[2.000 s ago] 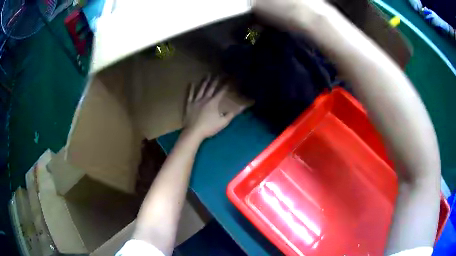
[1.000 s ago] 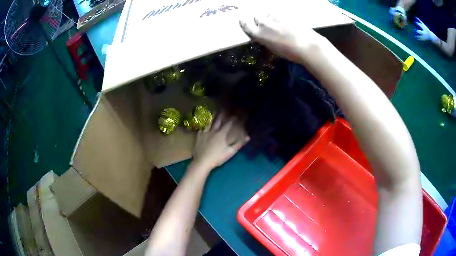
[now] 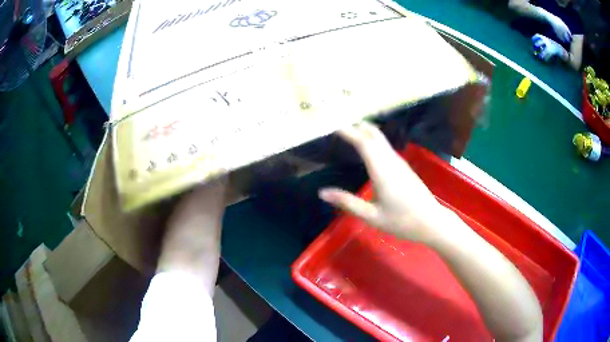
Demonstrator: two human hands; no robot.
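Observation:
The large cardboard carton lies on its side, its pale printed flap hanging forward over the opening. My left forearm reaches under the flap; the hand itself is hidden. My right hand is at the flap's lower edge, fingers and thumb spread, with nothing seen in it. Dark matte material shows, blurred, below the flap at the carton mouth. The red tray stands in front of the carton, under my right forearm, with no ornaments visible in it.
A blue tray is at the lower right. A yellow stick, a gold ornament and a red basket of gold pieces are across the table. A person's gloved hand is opposite. Open cartons stand lower left.
The carton flap has come down over the opening, hiding the gold ornaments. My left hand has gone out of sight under it. My right hand has moved from the flap's top down to its lower edge.

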